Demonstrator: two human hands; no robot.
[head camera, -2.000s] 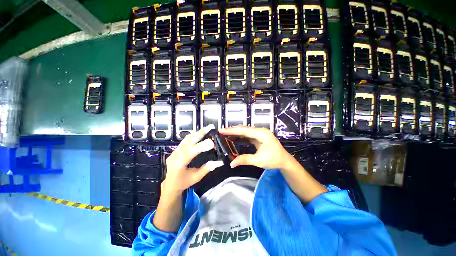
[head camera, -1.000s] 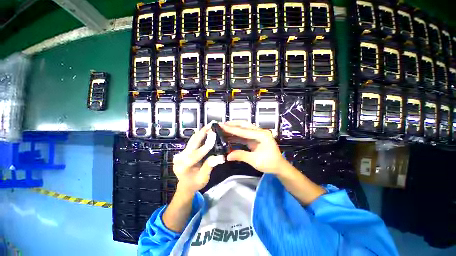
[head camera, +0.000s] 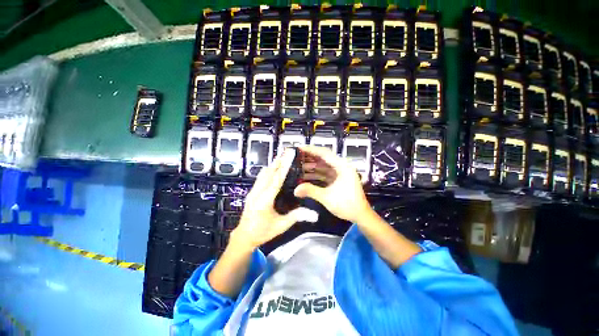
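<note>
A black handheld unit (head camera: 293, 172) stands on edge between my hands, close to my body in front of the unit tray; most of it is hidden. My right hand (head camera: 335, 187) grips it from the right with the fingers behind it. My left hand (head camera: 266, 202) lies along its left side, fingers straight and thumb spread away, with whitish covers on the fingertips. The unit tray (head camera: 389, 157) is glossy black with three rows of units; one front-row pocket, second from the right, holds no unit.
A second unit tray (head camera: 467, 131) is at the right. A single unit (head camera: 144, 113) lies on the green bench at the left, beside clear plastic trays (head camera: 25, 111). A dark parts tray (head camera: 177, 249) and a cardboard box (head camera: 489, 230) are below the bench edge.
My left thumb has moved off the unit and the left fingers have straightened. The unit has turned and moved slightly up towards the tray. The camera view has shifted a little.
</note>
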